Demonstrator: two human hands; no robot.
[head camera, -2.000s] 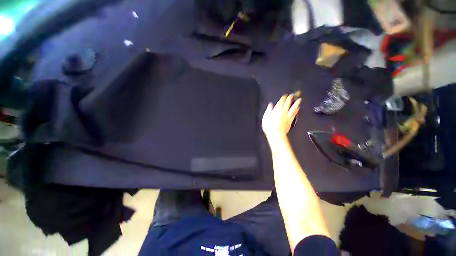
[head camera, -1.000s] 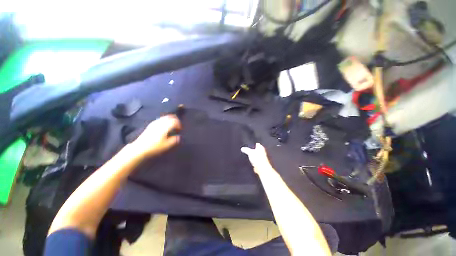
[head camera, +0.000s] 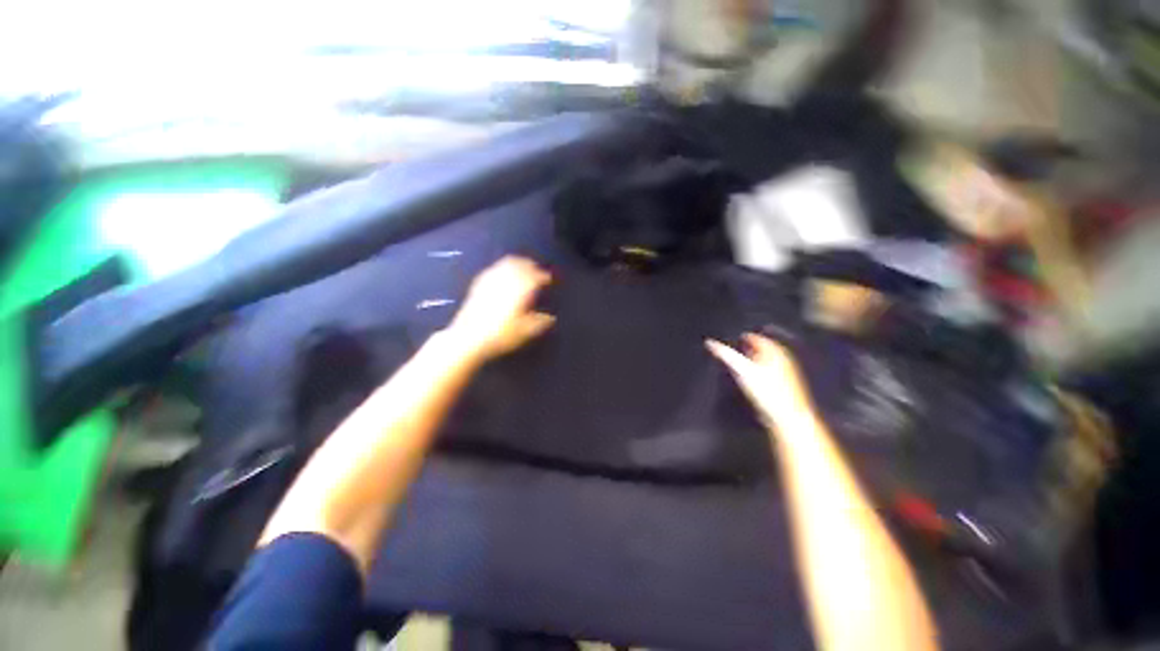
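The picture is blurred. A dark garment piece (head camera: 623, 369) lies over the dark table cover, with a black edge line along its near side and a lighter grey band near its right end. My left hand (head camera: 503, 305) grips the far left part of the piece, fingers curled. My right hand (head camera: 763, 375) pinches its right edge between thumb and fingers. The cloth under both hands is hard to make out.
A long dark padded bar (head camera: 344, 229) crosses the far left, by a green board (head camera: 64, 496). A dark heap (head camera: 636, 210) and a white piece (head camera: 801, 216) lie at the far side. The iron's red part (head camera: 918, 514) shows blurred at right.
Both hands were on the cloth one second ago; they and the garment piece have moved right and farther from the table's near edge. My left hand was out of view two seconds ago.
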